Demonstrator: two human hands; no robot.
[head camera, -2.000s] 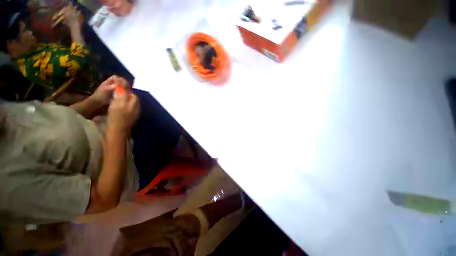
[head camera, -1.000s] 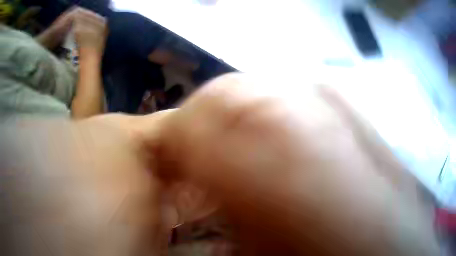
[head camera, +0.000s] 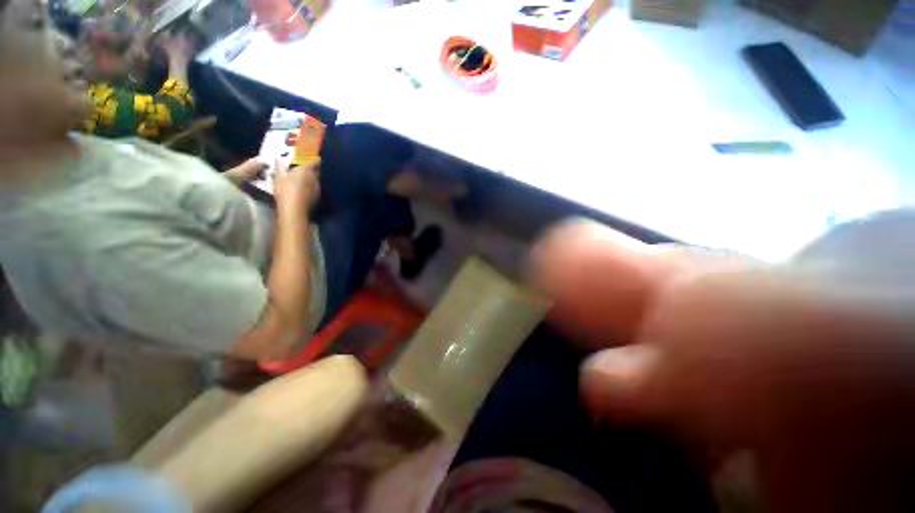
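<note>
A brown carton (head camera: 467, 341) with shiny clear tape lies tilted at lap height, below the table edge. My left hand (head camera: 291, 411) comes from the lower left, behind a pale blue cuff, and ends just left of the carton. Its fingers cannot be made out, nor whether it touches the carton. My right hand (head camera: 622, 321) is large, close to the camera and blurred at the right. Its fingertips are apart near the carton's right end, with nothing visible between them. Its palm is hidden.
The white table (head camera: 612, 150) runs across the top, with a phone (head camera: 793, 85), a pale green strip (head camera: 752, 147), an orange coil (head camera: 469, 62) and an orange-white box (head camera: 557, 25). A seated person on the left holds a printed box (head camera: 291, 145). A red stool (head camera: 356, 331) stands below.
The view has shifted. The hands that filled the middle have parted to left and right, and the taped carton now shows between them. The neighbouring person now visibly holds a printed box.
</note>
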